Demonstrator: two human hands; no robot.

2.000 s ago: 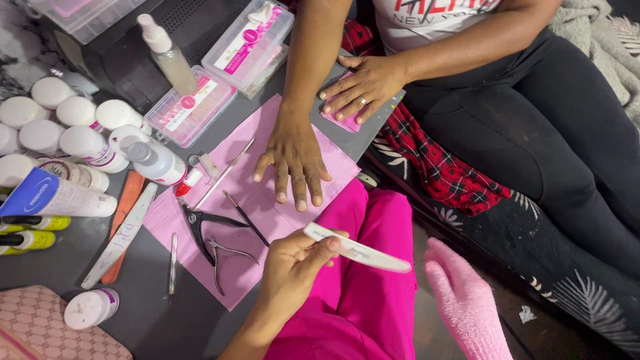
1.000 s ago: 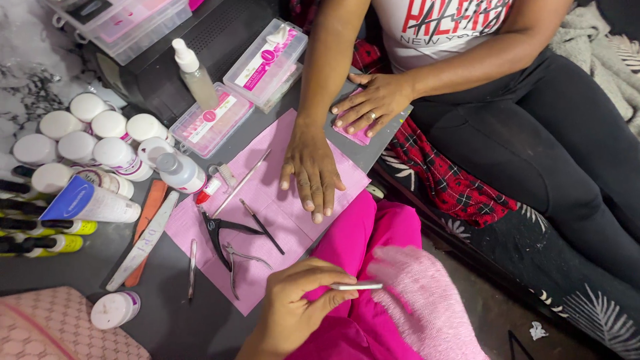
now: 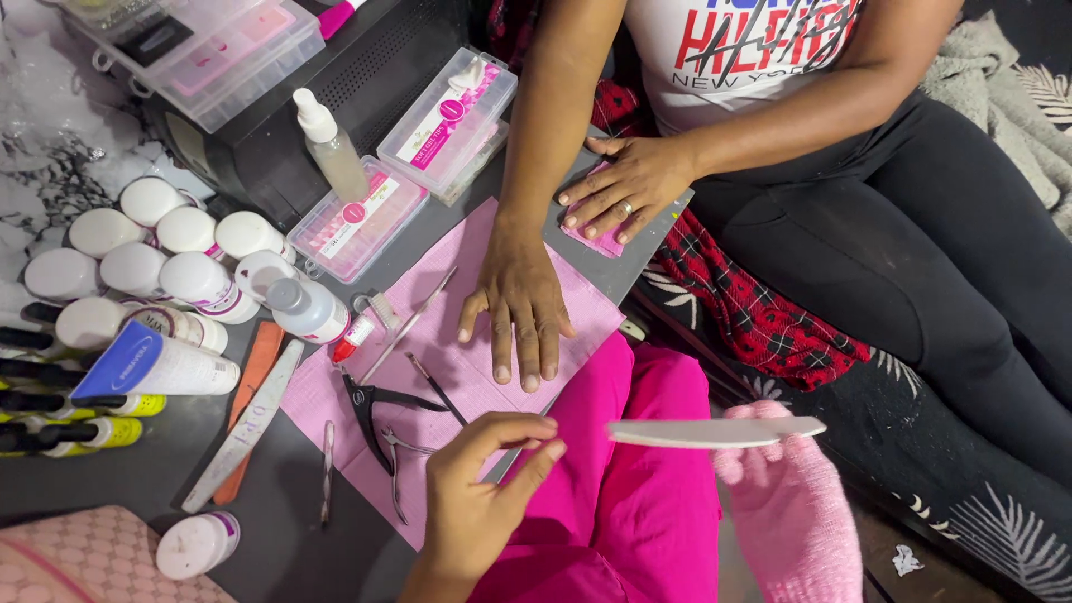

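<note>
My right hand, in a pink knit glove, holds a white nail file by its right end above my lap. The file's free end points toward my bare left hand, whose thumb and fingers are apart with nothing between them. Beyond my left hand, another person's hand lies palm down on a pink paper towel. Black-handled tip cutters, metal cuticle nippers and a thin brush lie on the towel to the left of that hand.
White-lidded jars, a cream tube and another nail file are on the grey table at left. Clear plastic boxes and a dropper bottle stand behind. The person's other hand rests on a folded pink cloth.
The white nail file has passed from my left hand to my gloved right hand. My left hand has let go of it. The other person's hand remains on the towel.
</note>
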